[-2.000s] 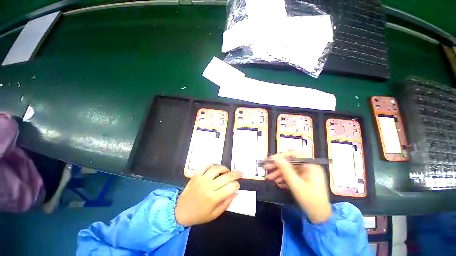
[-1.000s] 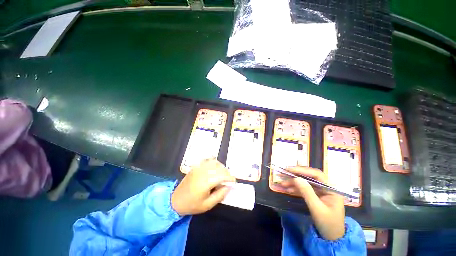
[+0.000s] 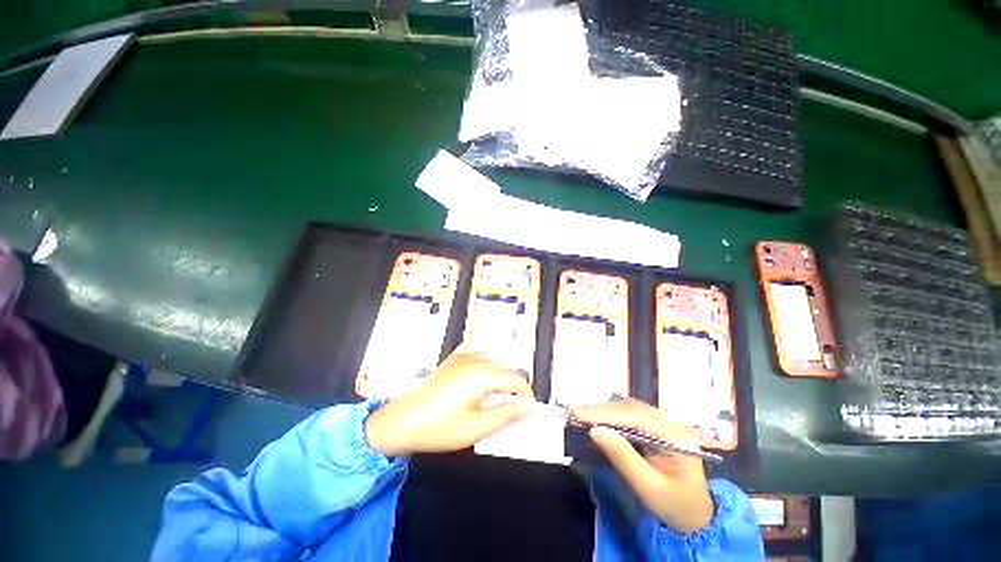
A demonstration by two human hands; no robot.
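Observation:
My left hand [image 3: 452, 408] holds a small white sticker sheet [image 3: 525, 437] at the near edge of the black housing tray [image 3: 296, 318]. My right hand [image 3: 653, 456] holds thin tweezers [image 3: 648, 439] like a pen, their tip at the sheet beside my left fingertips. Whether a piece is on the tip is too small to tell. The tray holds several orange-red phone housings with white centres; the second housing [image 3: 503, 313] is partly hidden by my left hand. The third housing [image 3: 589, 340] stands just beyond the tweezers, and the rightmost housing [image 3: 694, 362] is beside my right hand.
A separate housing [image 3: 795, 307] lies right of the tray, beside a clear-greyish blister tray [image 3: 917, 318]. Behind are white strips [image 3: 565, 228], a plastic bag of white sheets [image 3: 560, 104] and a black gridded tray [image 3: 735, 110]. A white block [image 3: 68, 86] lies back left. A person's pink sleeve [image 3: 27, 373] shows at left.
The tweezer tip has moved from above the tray between the middle housings to the white sheet, bringing my hands together. The view has shifted, so the tray and bag appear further left.

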